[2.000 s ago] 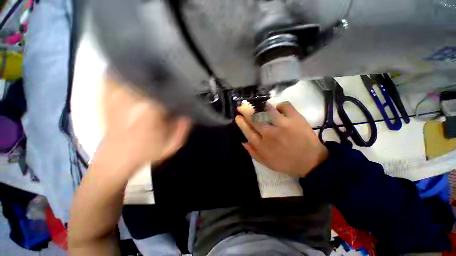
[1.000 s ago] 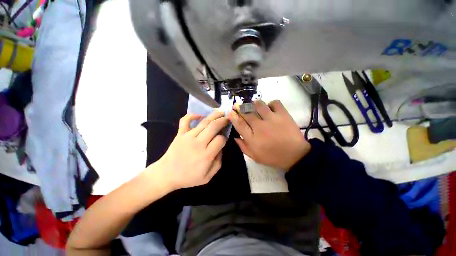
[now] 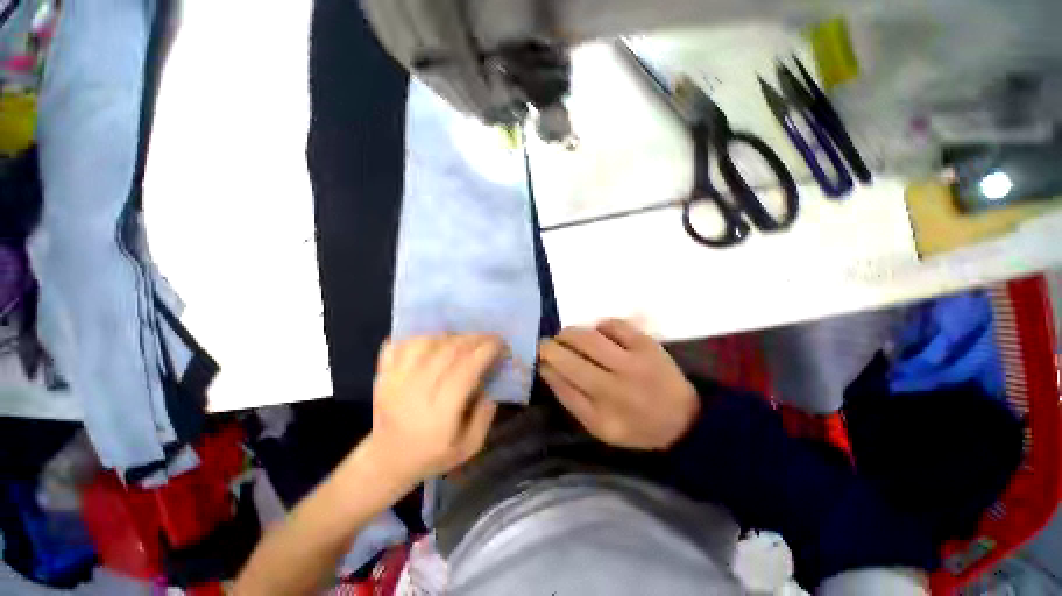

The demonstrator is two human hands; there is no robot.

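Note:
A dark garment panel (image 3: 355, 210) lies on the white table, with a long pale blue-grey piece (image 3: 466, 256) over it, running from under the sewing machine's needle area (image 3: 536, 111) to the table's near edge. My left hand (image 3: 431, 396) holds the near end of the pale piece, fingers curled over it. My right hand (image 3: 617, 384) pinches the dark edge of the cloth beside the pale piece's near right corner. The fingertips of both hands are close together. The needle and presser foot are blurred.
Fabric shears (image 3: 728, 169), blue thread snips (image 3: 809, 134) and a slim black tool (image 3: 833, 116) lie right of the machine. A dark block (image 3: 1007, 175) rests on a tan card (image 3: 932, 221) at far right. Stacked panels (image 3: 93, 233) hang at left. A red basket (image 3: 1036, 408) is below right.
Both hands have moved from the needle area toward the near table edge. The pale piece is now laid out long and visible. The view has shifted, with the machine head higher in the picture.

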